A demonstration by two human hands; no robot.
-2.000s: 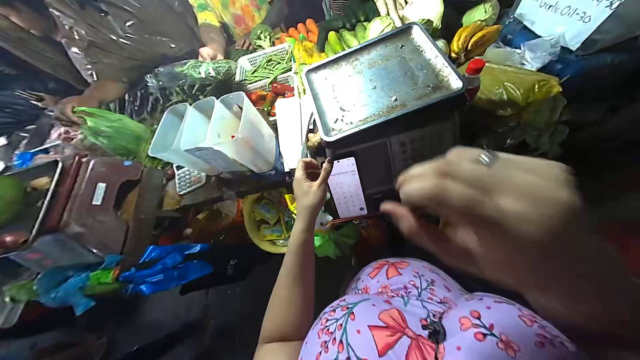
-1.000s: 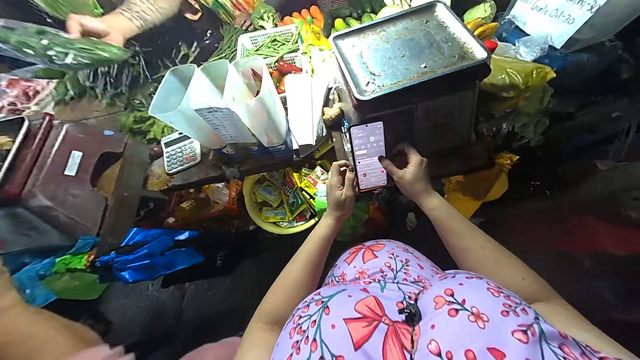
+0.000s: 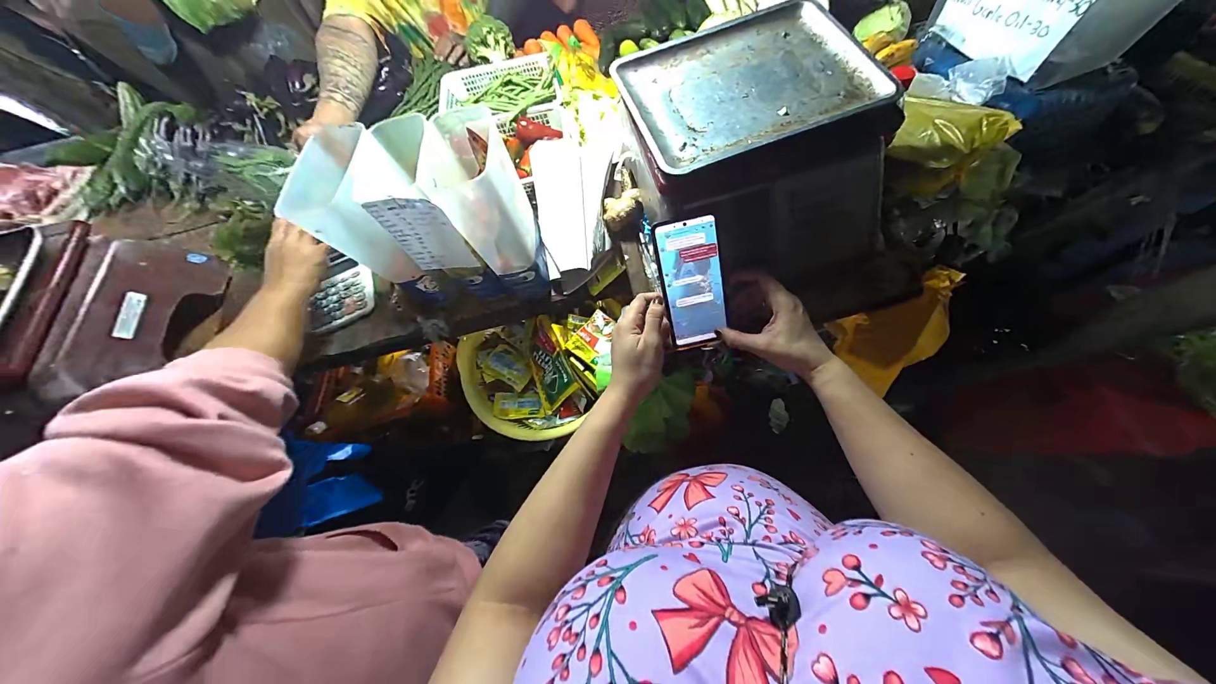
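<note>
Upright between my hands is a smartphone [image 3: 692, 280] with its lit screen facing me, showing a chat-like page. My left hand [image 3: 639, 344] grips its lower left edge. At the lower right corner, my right hand [image 3: 781, 328] touches the phone with the thumb, its other fingers spread out behind and partly in shadow. Just beyond the phone stands a weighing scale [image 3: 788, 190] with a worn metal tray [image 3: 760, 81] on top. A knob of ginger [image 3: 622, 207] lies left of the scale.
Tall plastic containers [image 3: 408, 204] stand left, beside a calculator [image 3: 344, 296]. A co-worker in a pink sleeve [image 3: 171, 446] reaches there; another person's tattooed arm [image 3: 344, 71] is beyond. A yellow basket [image 3: 475, 399] of sachets sits below the counter. Vegetables and plastic bags surround the scale.
My right hand, raised away from the phone two seconds ago, has come to its edge. The screen content has changed. The person in pink has reached in at the left.
</note>
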